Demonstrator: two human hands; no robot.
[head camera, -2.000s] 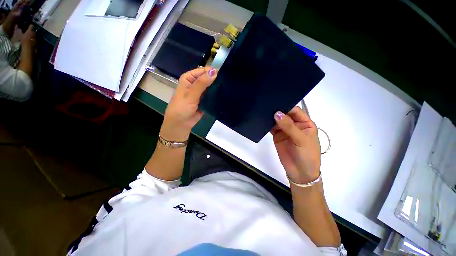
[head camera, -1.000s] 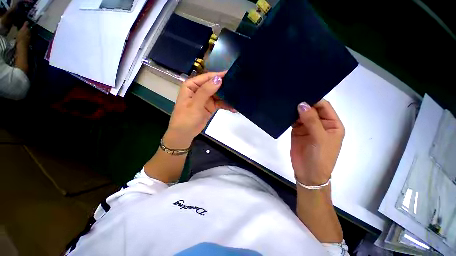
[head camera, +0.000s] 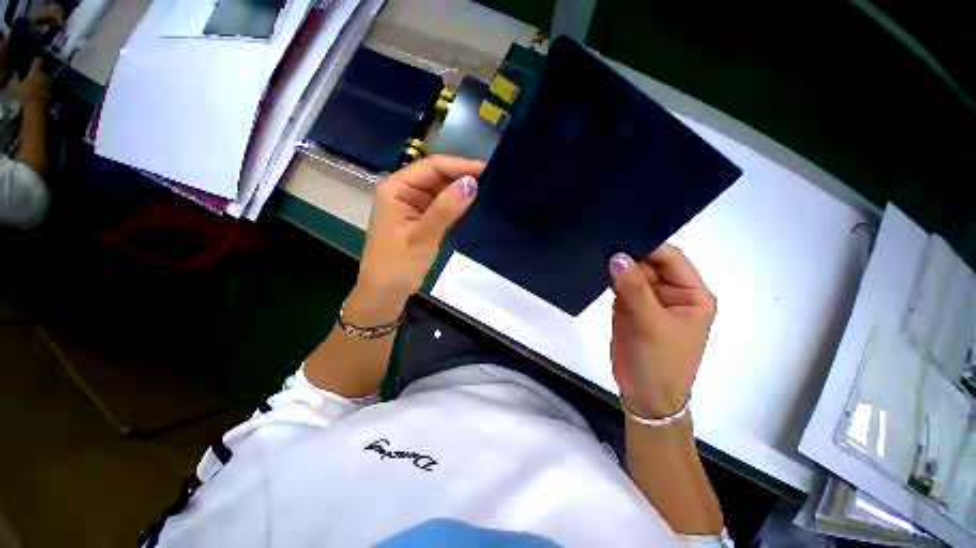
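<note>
A thin black panel (head camera: 599, 177) is held up tilted above the bench between both hands. Two yellow tabs (head camera: 499, 99) stand out from its upper left edge. My left hand (head camera: 412, 230) pinches the panel's left edge between thumb and fingers. My right hand (head camera: 664, 321) pinches its lower right edge, thumb on the face and fingers behind. The panel's back is hidden. A stack of black panels (head camera: 375, 107) with yellow tabs lies in a clear tray left of the held panel.
White sheets (head camera: 182, 118) are piled at the bench's left end. Clear-covered pale panels (head camera: 904, 407) lie on a pile at the right end. A white sheet (head camera: 765, 321) covers the bench. Another person's arm (head camera: 30, 139) shows at the far left.
The held panel went up and right, then came back down and a little left. Both hands moved with it and kept their grip.
</note>
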